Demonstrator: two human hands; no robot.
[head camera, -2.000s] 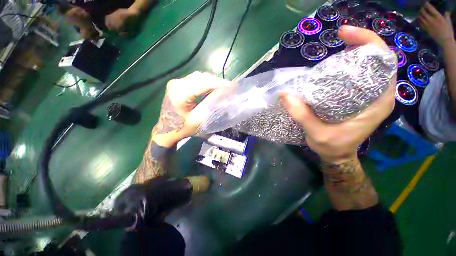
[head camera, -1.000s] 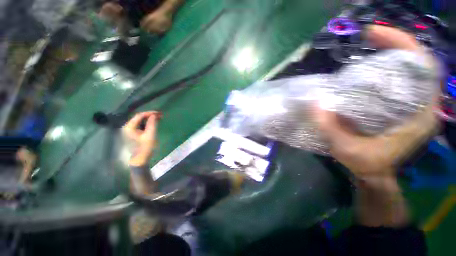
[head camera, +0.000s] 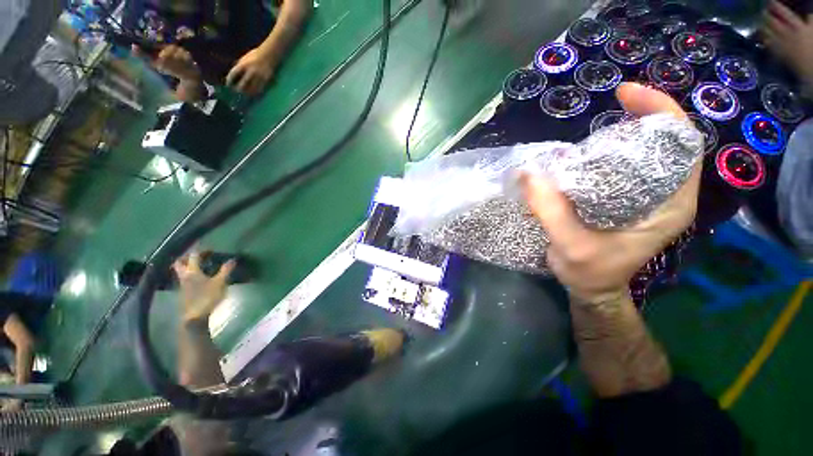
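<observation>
My right hand (head camera: 593, 245) is shut on a clear plastic bag of screws (head camera: 624, 169), a glittering grey mass. The bag's loose end hangs over the screw feeder (head camera: 406, 258), a white and dark box, and covers part of it. My left hand (head camera: 203, 283) is over the green belt at left, empty, its fingers apart beside a dark housing (head camera: 234, 267). The suspended electric screwdriver (head camera: 312, 370), black with a yellow-tan wrap, lies slanted between my hands, its tip just below the feeder, and crosses in front of my left forearm.
Rows of round light-ring units (head camera: 597, 76), some glowing, fill the dark table at upper right. A blue stool (head camera: 753, 258) stands below. A black cable (head camera: 267, 191) loops across the belt. Another worker's hands (head camera: 254, 71) are near a black box (head camera: 196, 134); other people show at left and right.
My left hand has let go of the bag's end and moved left and down to the belt. The bag stays in my right hand, its end now over the feeder. The view has shifted.
</observation>
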